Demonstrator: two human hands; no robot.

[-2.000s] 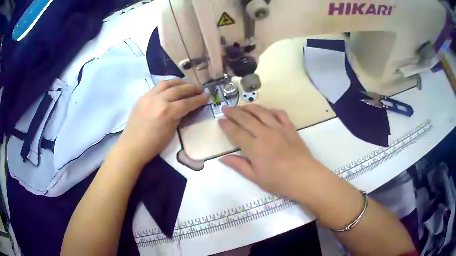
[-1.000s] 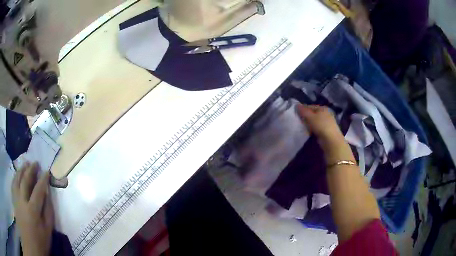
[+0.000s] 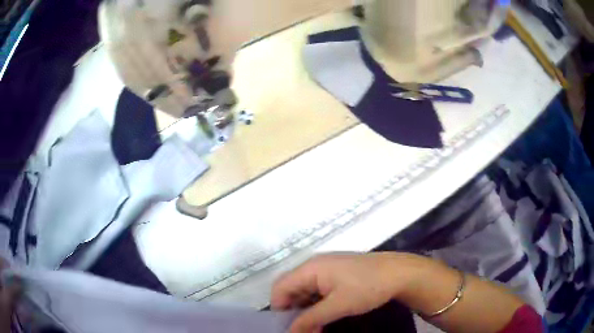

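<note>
My right hand (image 3: 332, 286), a bracelet on its wrist, grips the right end of a pale grey cloth piece (image 3: 143, 306) low in front of me, at the table's front edge. My left hand (image 3: 8, 293) is a small, blurred part at the left rim, at the cloth's other end; its fingers cannot be made out. A light panel (image 3: 78, 188) lies on the table at the left, with a narrow pale part (image 3: 172, 166) reaching towards the presser foot (image 3: 218, 117). A navy piece (image 3: 135, 127) lies left of the foot.
The cream sewing machine (image 3: 156, 39) stands at the back. A navy curved piece (image 3: 400, 120), a small pale piece (image 3: 342, 68) and thread snips (image 3: 436, 92) lie on its right side. Grey and navy cloth (image 3: 547, 221) is heaped below the table at the right, by a blue bin (image 3: 557, 140).
The view has swung back left. My right hand has come from the heap to the table's front edge, with a pale piece now in it. My left hand has left the panel near the foot.
</note>
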